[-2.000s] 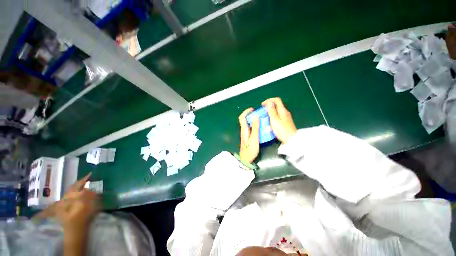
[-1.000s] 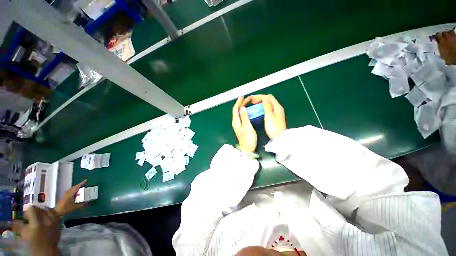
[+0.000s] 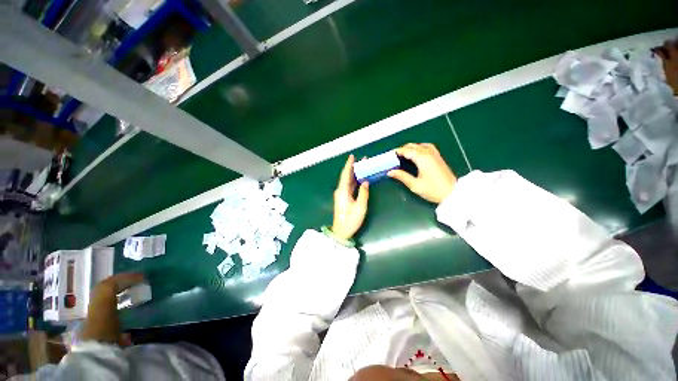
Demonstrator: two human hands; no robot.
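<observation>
A stack of blue leaflets (image 3: 377,167) is held between my two hands above the green bench, its pale edge turned up. My left hand (image 3: 348,202) grips the stack's left end, with a green bracelet on the wrist. My right hand (image 3: 427,173) grips its right end with thumb and fingers. A heap of small pale packets (image 3: 249,227) lies left of my left hand by the post. A heap of white bagged pieces (image 3: 621,111) lies at the far right.
A grey metal post (image 3: 149,104) slants across the upper left. A pale rail (image 3: 386,131) divides bench and conveyor. At left are product boxes (image 3: 65,286), a small white card stack (image 3: 144,246) and a co-worker's hand (image 3: 106,305) near another stack. Another hand shows at the top right edge.
The blue stack has turned from flat blue face to pale edge up. My hands have moved apart to its two ends. The co-worker's hand at left has moved onto the nearer card stack.
</observation>
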